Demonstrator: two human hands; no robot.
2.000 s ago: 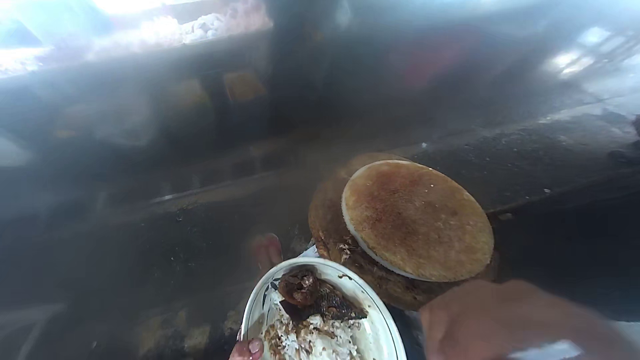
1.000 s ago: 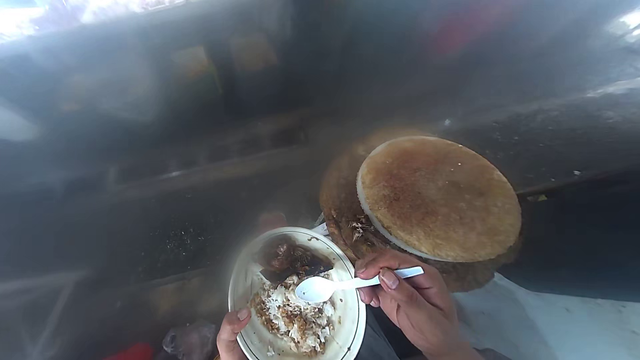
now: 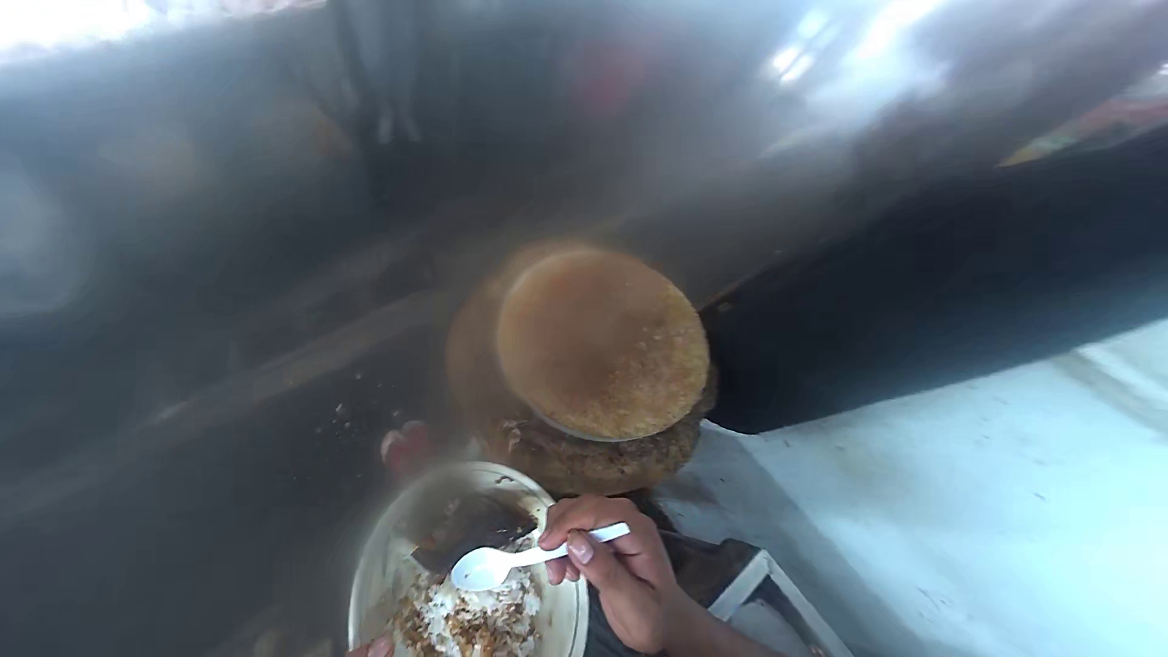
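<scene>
My right hand (image 3: 620, 579) holds a white plastic spoon (image 3: 484, 569) by its handle, with the spoon's bowl over the food. Below it is a pale plate (image 3: 367, 584) with a rim line, bearing white rice (image 3: 470, 620) mixed with brown bits and a dark brown piece of food in sauce (image 3: 470, 534). My left hand (image 3: 372, 649) grips the plate's lower left edge; only fingertips show at the bottom of the view. Haze blurs part of the plate.
Beyond the plate, a round tan board or lid (image 3: 607, 347) lies on a larger, rough brown round block (image 3: 593, 465). A pale surface (image 3: 958, 493) spreads at the right, near a white frame corner (image 3: 762, 570). A dark surface (image 3: 182, 511) lies left, partly blurred.
My right hand, blurred and apart from the plate two seconds ago, is now over the plate's right side with the spoon. The view has shifted noticeably to the right.
</scene>
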